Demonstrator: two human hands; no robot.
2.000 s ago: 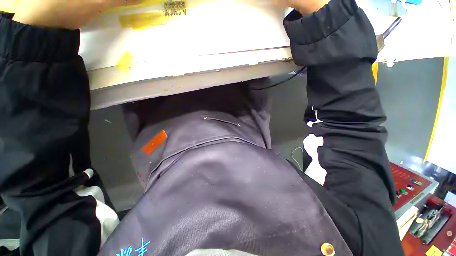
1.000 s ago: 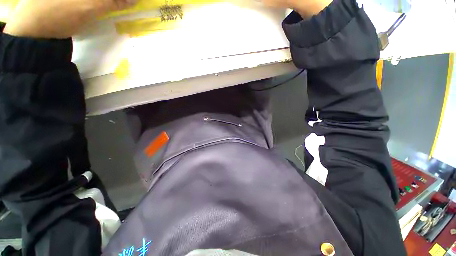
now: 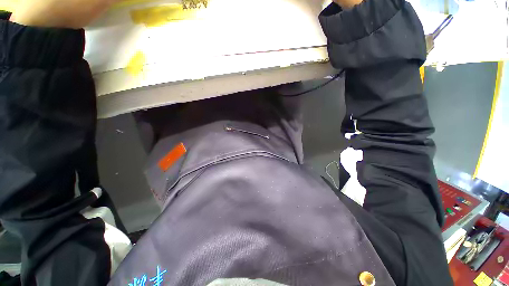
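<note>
My left hand [image 3: 61, 12] is at the top left edge over the white bench [image 3: 240, 33]. Only its back and wrist show; its fingers are cut off by the frame. My right hand [image 3: 349, 3] is at the top edge, with only a small part near the cuff in view. What either hand holds is out of the picture. Yellow tape strips [image 3: 156, 15] lie flat on the bench, one beside a small printed code. A smaller yellow piece [image 3: 135, 63] is near the front edge.
A dark tool with a metal tip [image 3: 441, 29] lies right of my right sleeve. A black cord [image 3: 312, 90] hangs from the bench edge. A red-topped tool area [image 3: 455, 206] is at lower right. My dark apron [image 3: 240, 206] is below the bench.
Compared with one second ago, the bench and both hands sit higher in the picture. Less of both hands shows, and the yellow sheet edge at the top is less visible.
</note>
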